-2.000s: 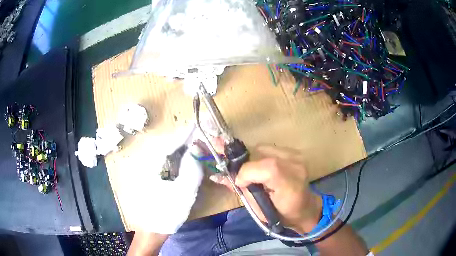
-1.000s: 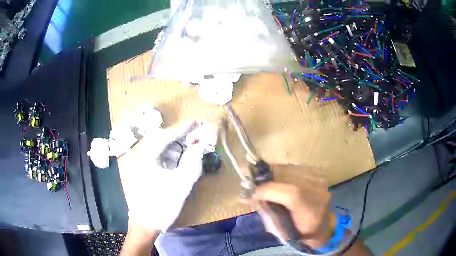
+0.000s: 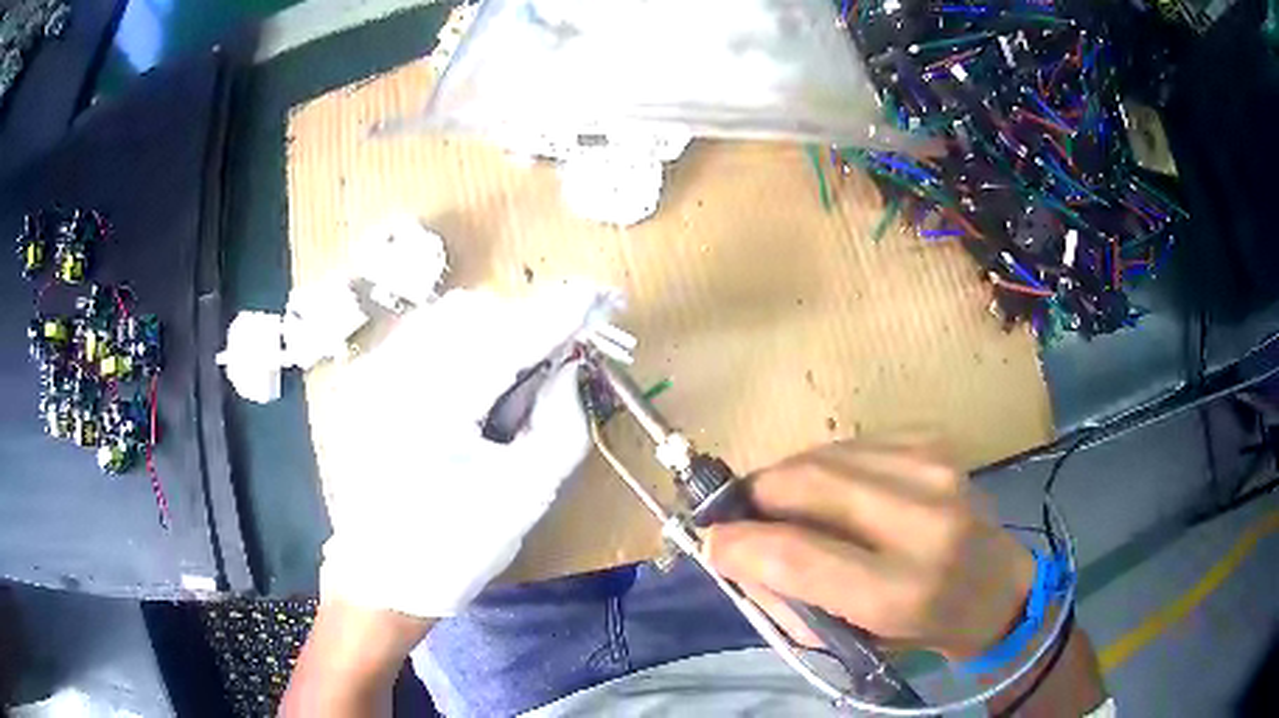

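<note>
My left hand [image 3: 442,435], in a white glove, holds a white plastic housing [image 3: 606,337] and a dark component [image 3: 526,403] over the cardboard sheet [image 3: 758,281]. A short green wire sticks out to the right of its fingers. My right hand [image 3: 877,540], bare with a blue wrist strap [image 3: 1035,617], holds the soldering iron [image 3: 713,484] like a pen. The iron's tip and the thin solder feed tube [image 3: 627,480] meet at the work in my left fingers. The exact contact point is too small to tell.
The clear hood [image 3: 659,70] is above, with white parts seen through it. More white housings [image 3: 407,264] lie at left and below the hood. A pile of wire leads [image 3: 1024,154] lies at right. Circuit boards [image 3: 101,351] lie on the black mat [image 3: 126,540]. Cables run at right.
The iron was apart from my left hand a second ago and now its tip is at the held work. The whole view has shifted, with the bench things sitting higher in it.
</note>
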